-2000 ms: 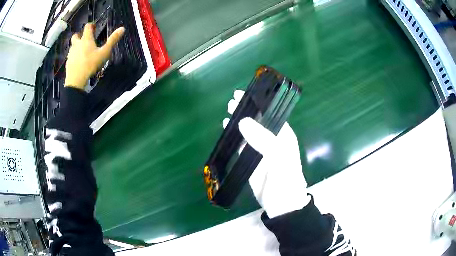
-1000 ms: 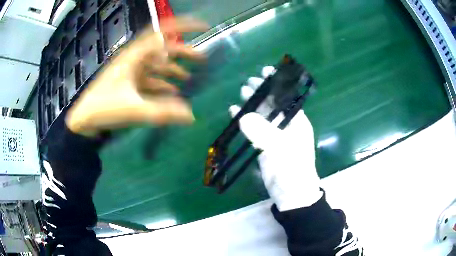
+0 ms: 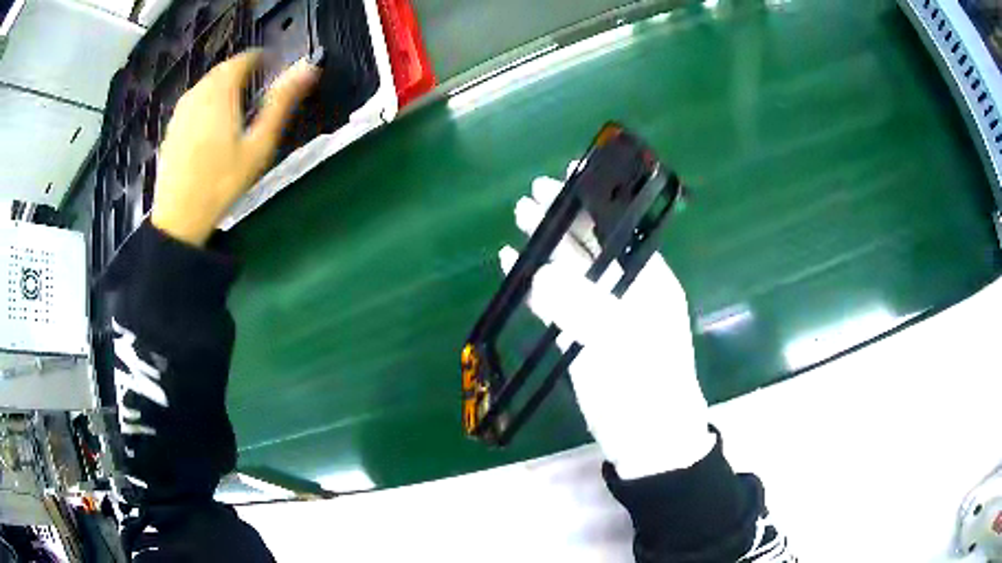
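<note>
My right hand (image 3: pixel 632 352), in a white glove, holds a small stack of dark open phone frames (image 3: pixel 511 297) tilted above the green belt. The frames have orange spots at the lower left end and upper end, and open windows. My thumb lies across them; fingertips show behind. My bare left hand (image 3: pixel 214 143) is over the black plastic tray (image 3: pixel 137 138) at the upper left, thumb and forefinger apart. Its fingertips are slightly blurred at the tray's pockets; whether they touch or hold a dark part cannot be told.
A glossy green conveyor belt (image 3: pixel 363 330) crosses the view. A red edge (image 3: pixel 407 50) borders the tray stack. A white surface (image 3: pixel 879 407) lies in front of the belt. A perforated metal rail (image 3: pixel 967 77) is at the upper right, and a pale box (image 3: pixel 44 288) at the left.
The stack in my right hand looks thinner than two seconds ago. My left hand came over the belt, blurred, and is back over the tray. The view has shifted slightly.
</note>
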